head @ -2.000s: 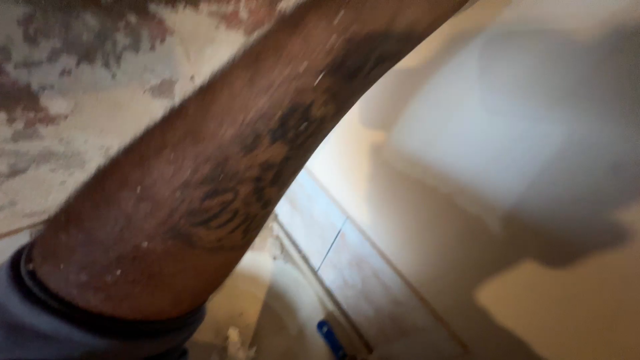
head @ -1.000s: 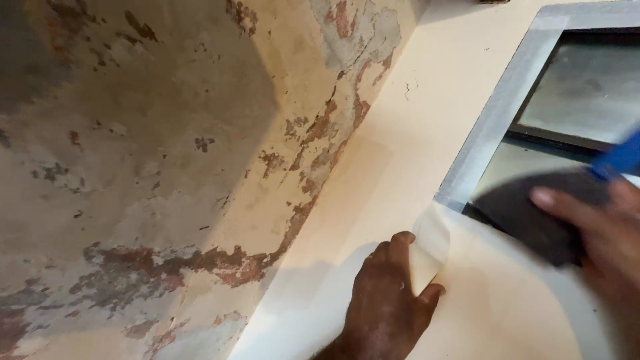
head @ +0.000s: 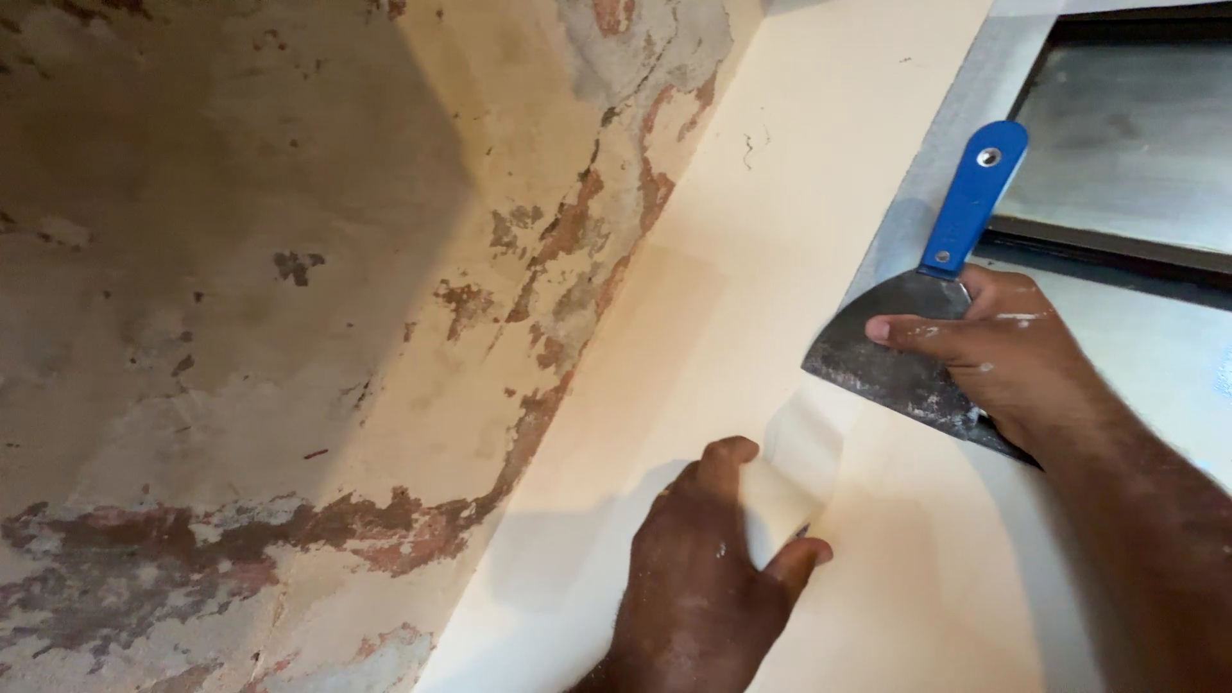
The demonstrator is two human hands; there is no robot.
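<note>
My right hand [head: 1011,356] grips a wide putty knife by its dark metal blade [head: 890,351], thumb on the near face. The knife's blue handle [head: 977,197] points up, and the blade's long edge faces down toward the cream wall. Lower left of it, my left hand [head: 707,568] holds a roll of whitish tape [head: 775,505] between fingers and thumb. A pale strip [head: 808,433] runs up from the roll toward the blade, against the wall. White specks mark both hands.
A smooth cream wall surface [head: 770,250] meets a rough wall with peeling paint and reddish patches [head: 568,231] along a slanting corner. At the right is a dark-framed window [head: 1116,144] with a greyish border [head: 914,202] beside it.
Two seconds ago a tattooed forearm filled the view, which has since swung to the corner and window. Since one second ago, the putty knife has turned so its handle points up.
</note>
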